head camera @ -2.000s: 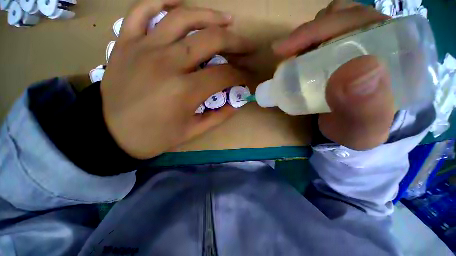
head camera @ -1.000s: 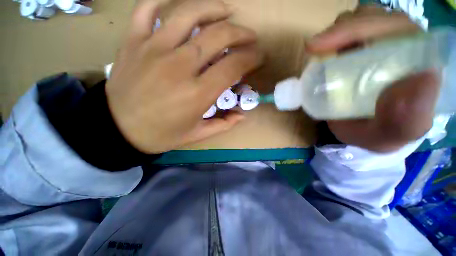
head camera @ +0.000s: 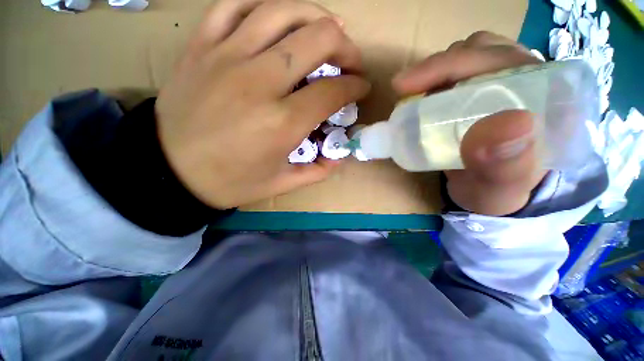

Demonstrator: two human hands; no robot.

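Observation:
My right hand (head camera: 494, 141) holds a translucent squeeze bottle (head camera: 452, 123) with pale yellowish liquid, lying nearly level and pointing left. Its green needle tip (head camera: 352, 144) is at the face of a small white round part (head camera: 336, 143). My left hand (head camera: 247, 106) is spread palm down over a group of these white housings and rests around them, fingers curled on their far side. Several round ends show between and beside its fingers, one at the lower left (head camera: 303, 151). The left palm hides the rest. Whether the tip touches the part is unclear.
The housings stand on a brown cardboard sheet (head camera: 395, 190) over a green tabletop (head camera: 318, 221). More white housings (head camera: 67, 4) are at the far left. Loose white caps (head camera: 582, 35) and a crumpled white wipe (head camera: 621, 155) lie at the right. A blue crate (head camera: 600, 317) is below the table edge.
The bottle moved right, then back left, its tip now among the round ends. More round ends show by my left hand. The far-left housings sit nearer the top edge; more caps show at right.

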